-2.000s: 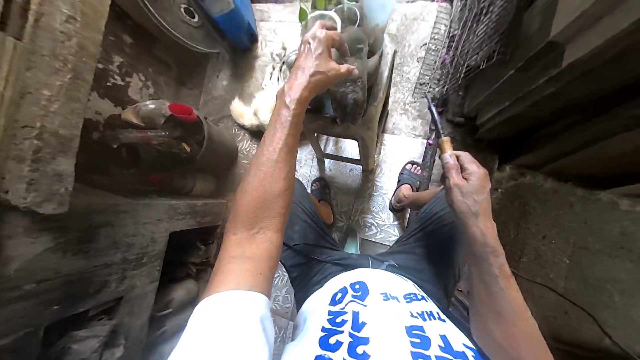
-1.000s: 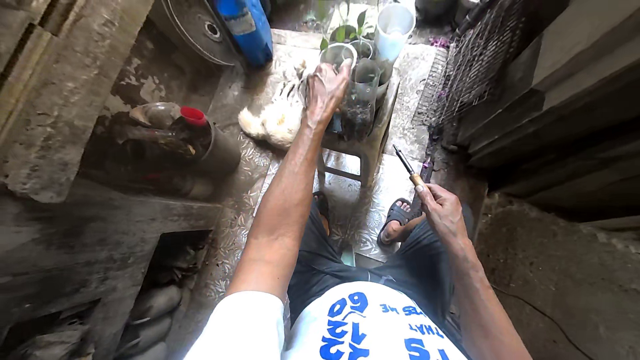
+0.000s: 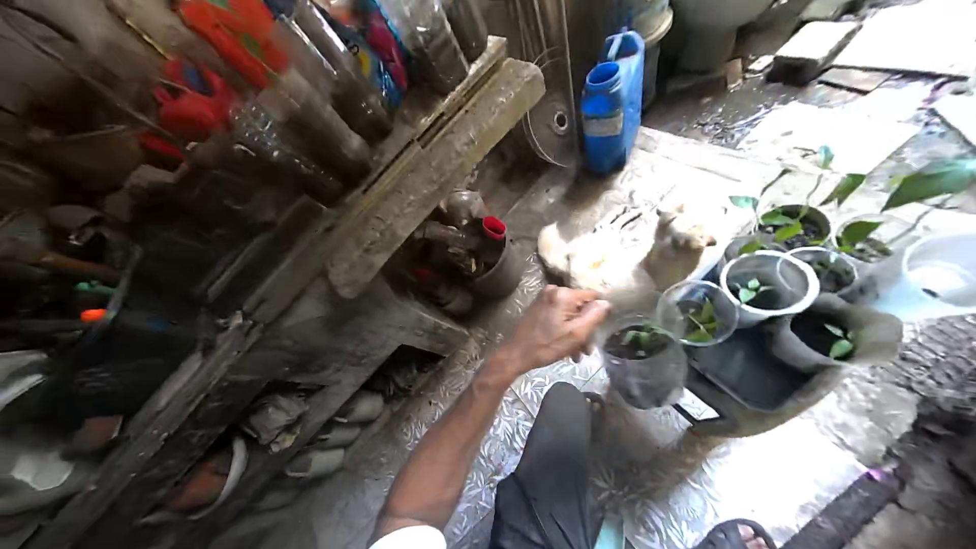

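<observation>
My left hand (image 3: 560, 328) has its fingers curled at the left rim of a clear plastic cup (image 3: 646, 381) with dark soil and a small seedling. Blur hides whether the fingers grip that rim. Right beside it stands another clear cup (image 3: 698, 313) with leaves inside. A white-rimmed cup (image 3: 770, 286) and a cut plastic container (image 3: 877, 339), each with a seedling, are grouped farther right around a black tray (image 3: 751, 374) on a low stool. My right hand is out of view.
A pale-furred animal (image 3: 595, 255) lies on the patterned floor behind my left hand. Blue jug (image 3: 614, 107) stands beyond it. Left are a bucket (image 3: 503, 271) with bottles and a concrete ledge (image 3: 450, 168). A tall translucent cup (image 3: 942, 271) is at the far right.
The view has swung strongly to the left. My right hand and the wooden-handled tool it held have left the view. My left hand is now at the near-left side of the plant cups.
</observation>
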